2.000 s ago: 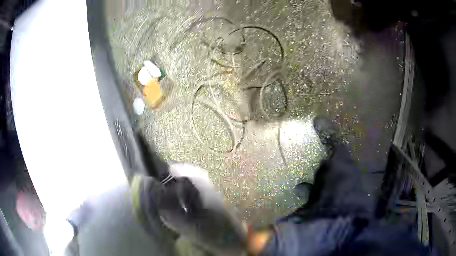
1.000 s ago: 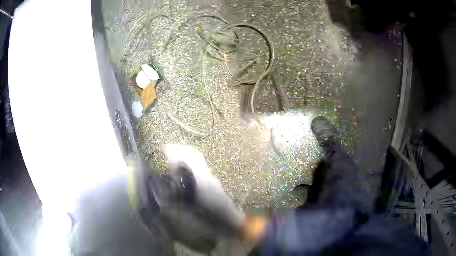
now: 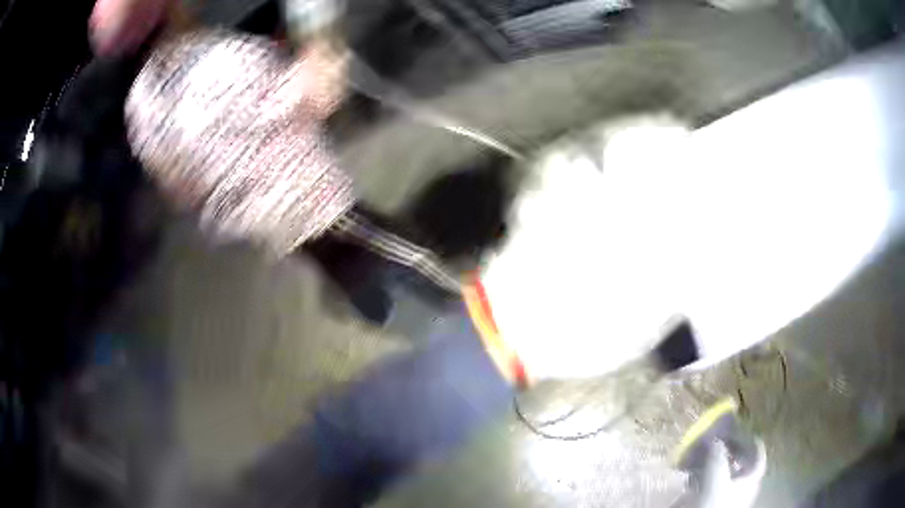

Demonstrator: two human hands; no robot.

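A large housing (image 3: pixel 824 189) glares white across the right side. My left hand (image 3: pixel 585 258), in a white glove with a red-orange cuff and a blue sleeve, is large and overexposed in front of it. Its fingers point up and merge with the housing in the glare, so contact and grip cannot be told. A small dark notch shows at the housing's lower edge. At the lower right, a blurred white-and-dark shape lies beside a yellow curved strip (image 3: pixel 705 432). It may be my right hand, but this is unclear.
A person in a patterned top (image 3: pixel 238 139) stands close at the upper left. Thin pale lines run between that person and my cuff. A dark loop of hose or cable (image 3: pixel 566 435) lies on the speckled floor at the bottom. Dark metal parts show at the top.
The view has swung strongly and blurred. The housing has gone from the left side of the picture to the right. The person and my left glove now show large; the orange item on the floor is out of view.
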